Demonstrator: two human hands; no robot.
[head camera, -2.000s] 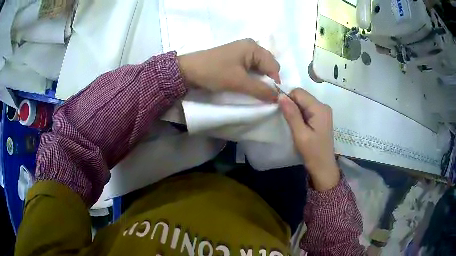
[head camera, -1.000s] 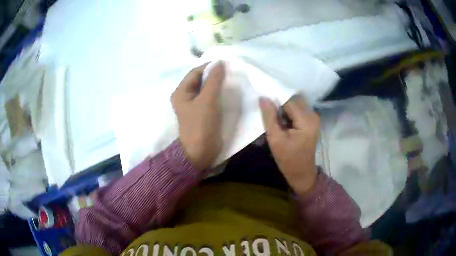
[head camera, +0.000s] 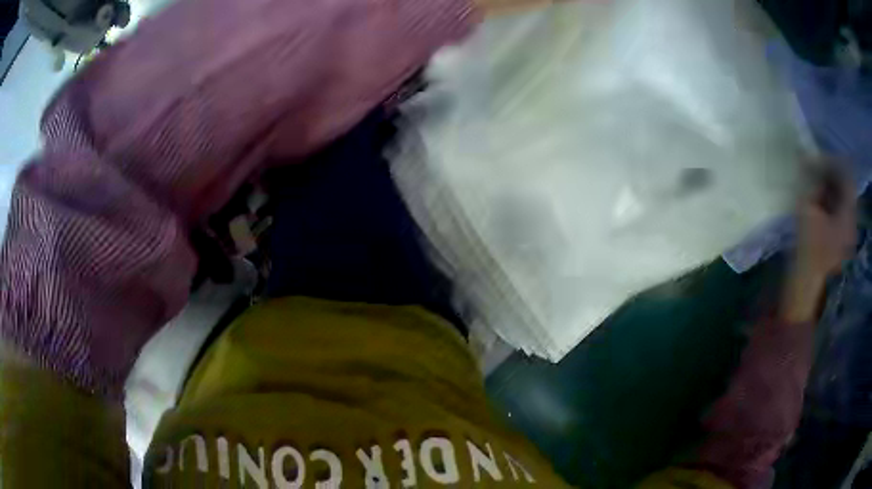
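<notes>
A stack of white fabric pieces (head camera: 593, 162) fills the upper right of the view, its layered edges showing at its lower left. My right hand (head camera: 824, 229) is at the right edge of the stack, blurred. A small dark thing shows at its fingers, too blurred to name. My left arm reaches across the top in its red-purple checked sleeve cover (head camera: 239, 95). Only a strip of my left hand (head camera: 526, 6) shows at the top edge, above the stack; its fingers are cut off or hidden.
A pale machine head (head camera: 72, 21) is at the far upper left, beside a bit of white table (head camera: 24, 105). A dark green surface (head camera: 612, 382) lies below the stack. White cloth (head camera: 167, 368) hangs at the lower left. Bluish cloth (head camera: 832, 105) is at the right.
The view has swung right, from the table to the fabric stack. Both hands have parted and moved away from the piece they held; my left arm now reaches across to the right.
</notes>
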